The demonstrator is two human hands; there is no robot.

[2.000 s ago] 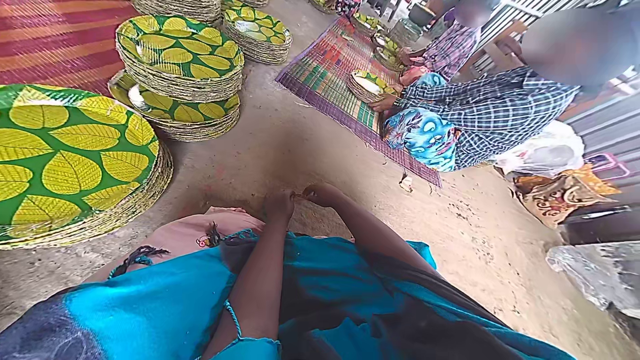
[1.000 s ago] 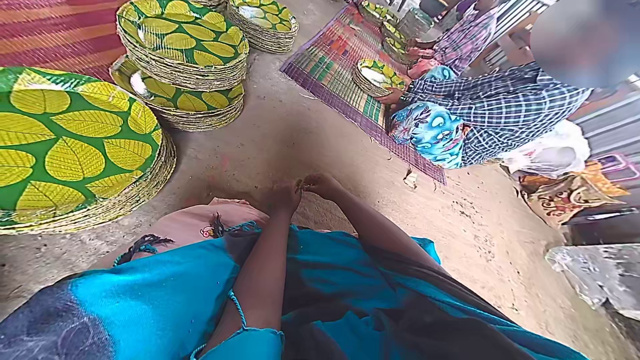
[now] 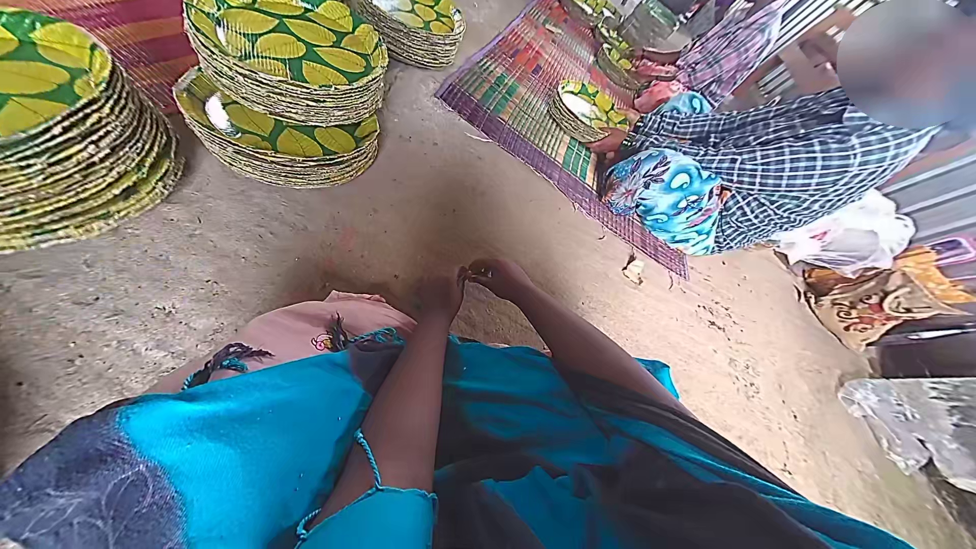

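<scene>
My left hand point(image 3: 438, 296) and my right hand point(image 3: 497, 277) meet at the fingertips above the bare floor, just past my lap. Their fingers are curled together; whether something small is between them cannot be told. A teal and dark cloth point(image 3: 252, 427) with tasselled edges covers my lap, over a pink garment point(image 3: 282, 332). Stacks of round woven trays with a green and yellow leaf pattern stand beyond my hands at the left: a tall stack point(image 3: 76, 160), one stack point(image 3: 290, 69) partly on top of another point(image 3: 305, 156), and a further one point(image 3: 423, 38).
A person in a checked garment point(image 3: 793, 152) sits at the right beside a woven mat point(image 3: 518, 107), one hand at a leaf-patterned tray stack point(image 3: 583, 110). Another person's pink checked sleeve point(image 3: 724, 53) shows behind. Plastic bags point(image 3: 846, 232) lie at the right. A red striped mat point(image 3: 141, 38) is at the upper left.
The view has shifted, so the near tray stack sits farther left and shows more of its side. My hands stay together at the fingertips.
</scene>
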